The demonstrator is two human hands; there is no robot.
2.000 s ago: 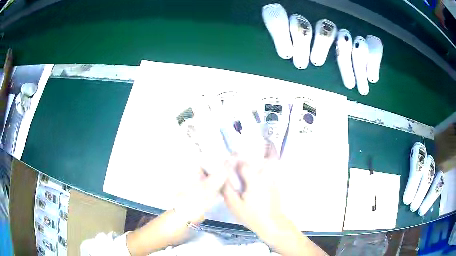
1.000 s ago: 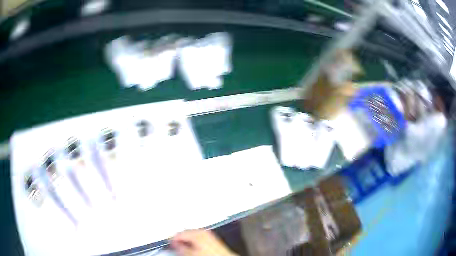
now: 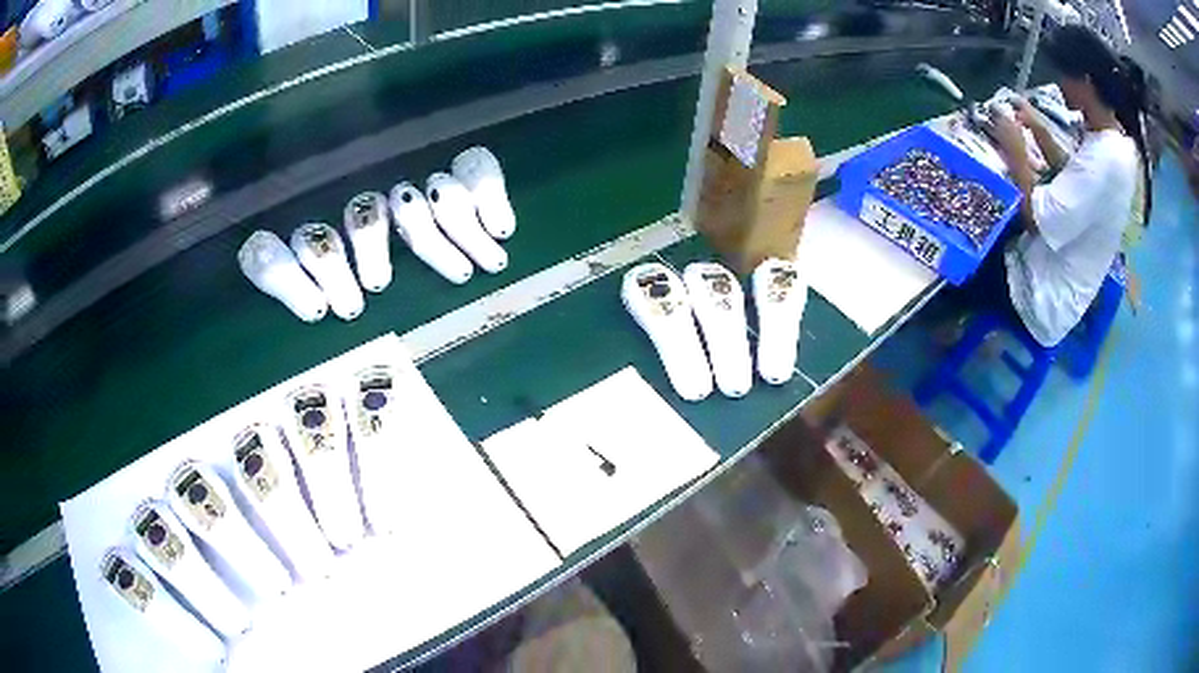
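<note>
Several white handsets [image 3: 263, 480] lie fanned out on the white work sheet [image 3: 434, 526] at the lower left, each with a gold panel, a small dark window and a dark round button. Three waiting handsets [image 3: 718, 329] lie side by side on the green bench right of the sheet. Note paper [image 3: 644, 427] lies between them with a dark pen [image 3: 601, 459] on it. Neither of my hands is in the picture.
Several line handsets [image 3: 427, 230] lie on the green belt [image 3: 565, 171]. A small brown carton [image 3: 756, 197] stands beside a metal post [image 3: 717, 92]. A blue parts bin [image 3: 920, 256] and a seated person [image 3: 1085, 224] are at right. Open cartons [image 3: 980, 526] stand below the bench.
The view has swung right, bringing the parts bin and seated person into sight. My hands, over the sheet two seconds ago, have left the picture. The handset held then is no longer in a hand in view.
</note>
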